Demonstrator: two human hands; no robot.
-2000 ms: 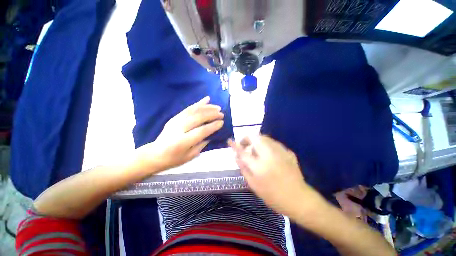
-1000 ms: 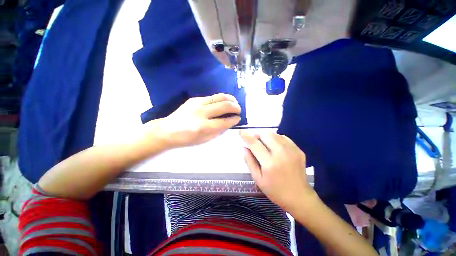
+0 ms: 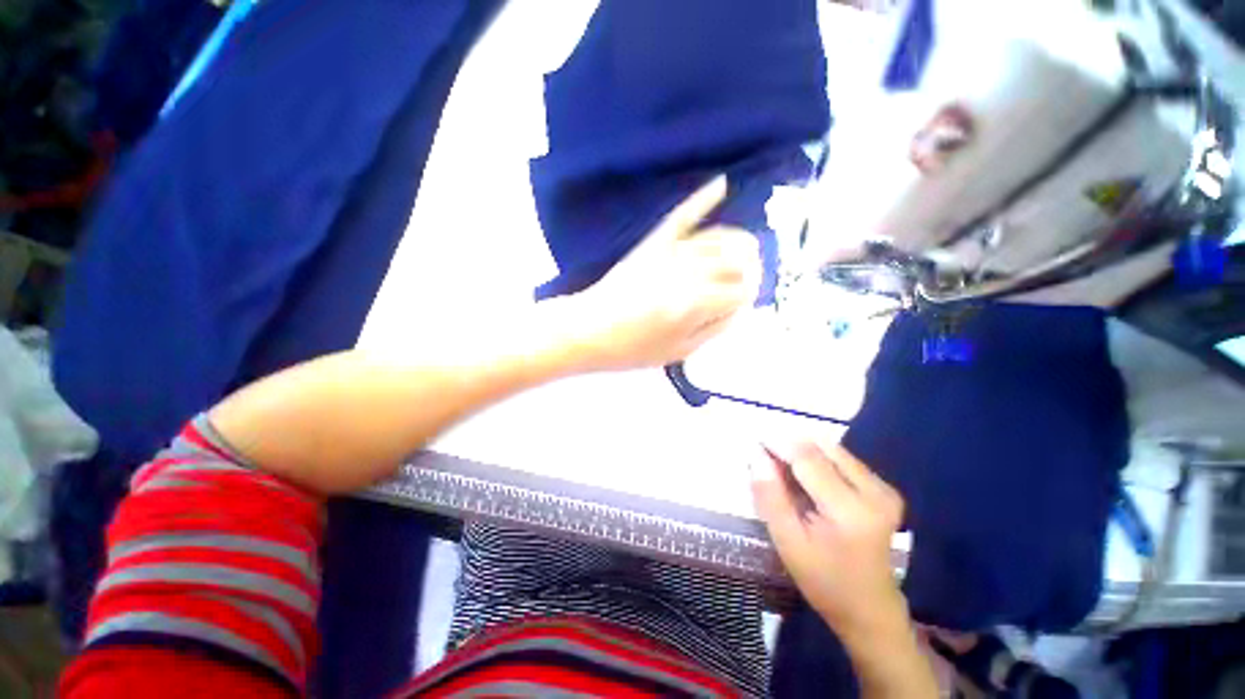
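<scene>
A navy cut piece (image 3: 669,109) lies on the white table left of the needle area, its near end bunched beside the presser foot (image 3: 789,280). My left hand (image 3: 683,287) is on the near end of this cloth, index finger extended; its other fingers are curled and their undersides are hidden, so I cannot tell if they pinch it. My right hand (image 3: 830,512) is near the front edge, thumb and index finger close together; whether anything thin is between them cannot be seen. The sewing machine head (image 3: 1010,164) is at the upper right, blurred.
A navy stack of cut pieces (image 3: 1010,464) lies right of the needle. Long navy panels (image 3: 205,260) drape at the left. A small dark curved item (image 3: 685,385) lies on the table. A ruler strip (image 3: 587,519) runs along the front edge. A blue-handled tool (image 3: 1133,523) lies far right.
The view has turned, so the machine head appears tilted to the right. My left hand has moved up along the cloth near the foot. The dark curved item now shows.
</scene>
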